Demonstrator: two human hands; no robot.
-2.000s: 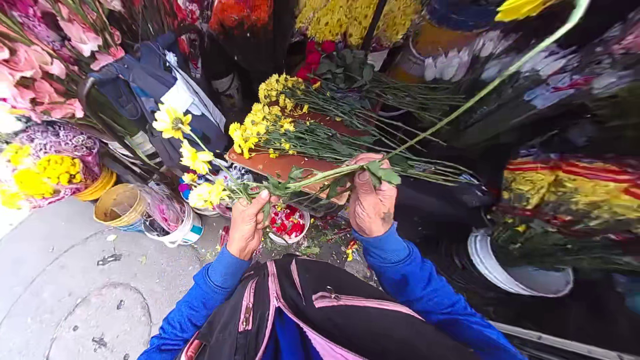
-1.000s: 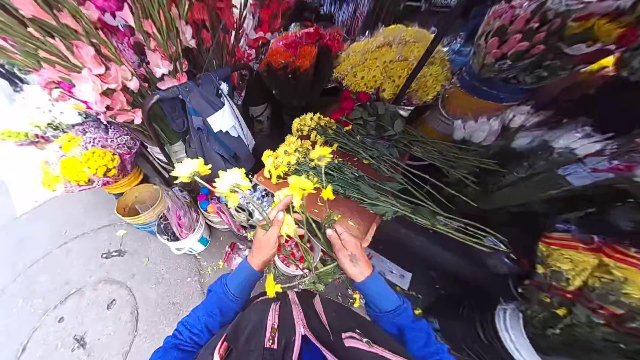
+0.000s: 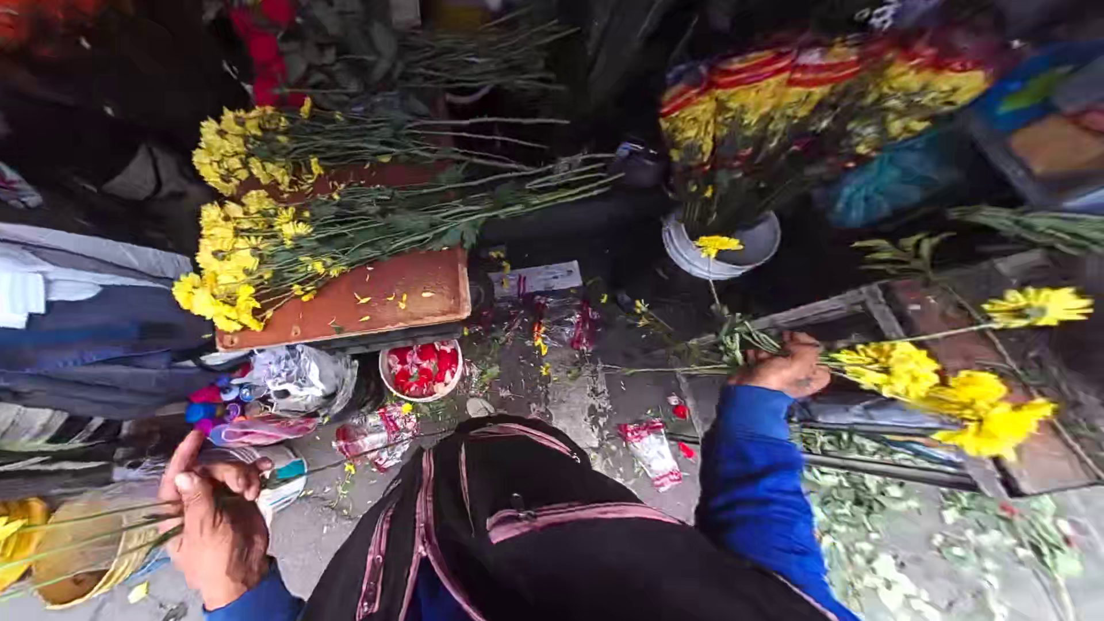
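Observation:
At the lower left, my left hand [image 3: 217,511] holds several thin green stems [image 3: 86,539] that run out past the left edge; their flower ends are out of view. My right hand [image 3: 787,364] is closed around the stems of yellow flowers [image 3: 966,401], whose blooms spread to its right over a wooden frame. Two bunches of yellow chrysanthemums, an upper one [image 3: 235,148] and a lower one [image 3: 233,254], lie side by side on a reddish-brown board [image 3: 379,297], stems pointing right. A single yellow bloom [image 3: 718,245] shows against a white bucket.
A bowl of red petals [image 3: 423,369] stands below the board. The white bucket [image 3: 763,250] holds wrapped yellow bunches [image 3: 776,103]. A wooden frame [image 3: 880,315] is at the right. Plastic wrappers [image 3: 651,453] and cut leaves litter the ground. Buckets [image 3: 95,543] stand at the lower left.
My hands were close together at the yellow flowers and are now far apart, the right one out to the right with yellow flowers. The view has swung to the right.

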